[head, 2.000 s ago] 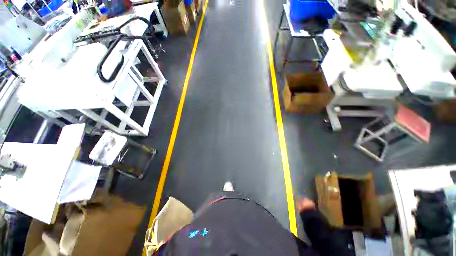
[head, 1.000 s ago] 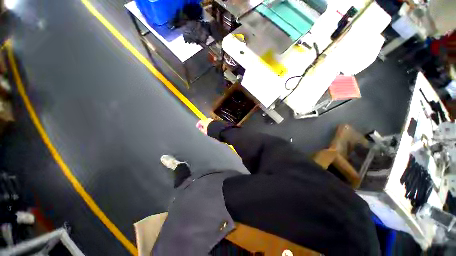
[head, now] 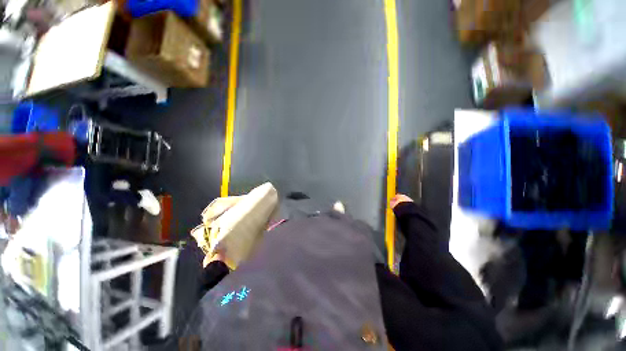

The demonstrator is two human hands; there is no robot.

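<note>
Floppy beige bags (head: 244, 218) with some yellow edges are at my left side, beside my dark apron. My left hand (head: 214, 258) is at their lower edge and holds them; only part of the hand shows. My right hand (head: 400, 200) hangs out at my right side over the yellow line. It is small and blurred, and its fingers cannot be made out well. Nothing is seen in it.
A grey aisle floor (head: 312, 103) runs ahead between yellow lines. A blue crate (head: 508, 168) is on a white table at right. Cardboard cartons (head: 168, 51) stand at upper left, a white metal frame (head: 130, 291) at lower left. A red sleeve or cloth shows at far left.
The view has turned back along the aisle and moved on past other workstations. The blue crate is now close at right. The beige bags and my left hand show more fully.
</note>
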